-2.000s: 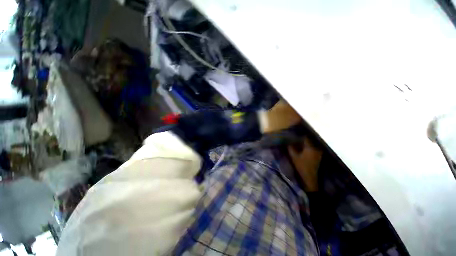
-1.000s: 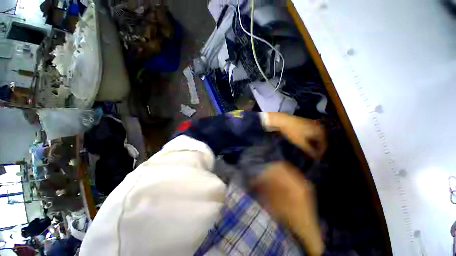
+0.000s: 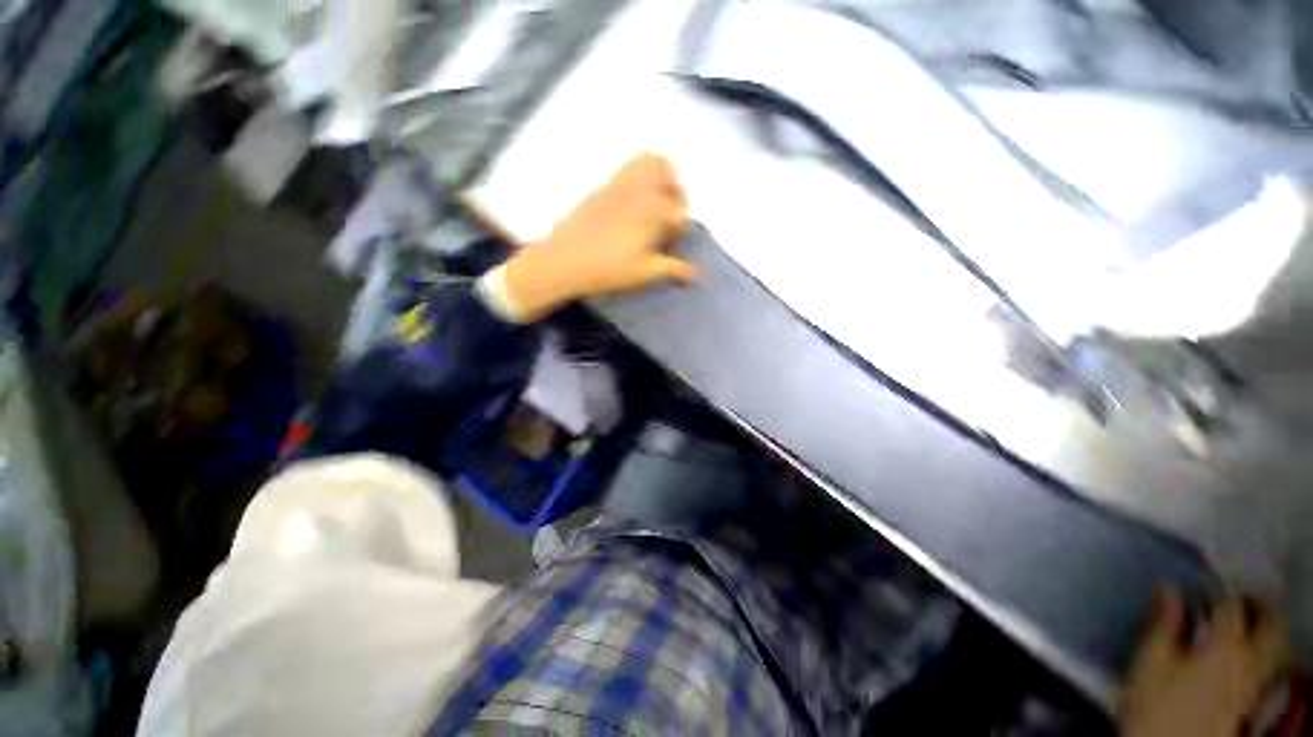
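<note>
A long curved dark grey panel (image 3: 893, 446) with a thin white lower edge lies along the near edge of the white table, face up. My left hand (image 3: 612, 242) is closed over its upper left end, with the fingertips hidden. My right hand (image 3: 1212, 670) is at its lower right end, blurred and cut off by the bottom edge; its fingers touch the panel, but their grip is unclear. Blurred small metal parts (image 3: 1138, 389), apparently of the sewing machine, are beyond the panel at the right.
White pieces with dark edges (image 3: 864, 108) lie across the table beyond the panel. A blue crate (image 3: 526, 482) with pale scraps is below the table, left of my lap. A dark brown heap (image 3: 173, 360) is at the far left, blurred.
My hands have come up from below the table edge and moved apart to the panel's two ends. The view has swung; the panel and metal parts now show.
</note>
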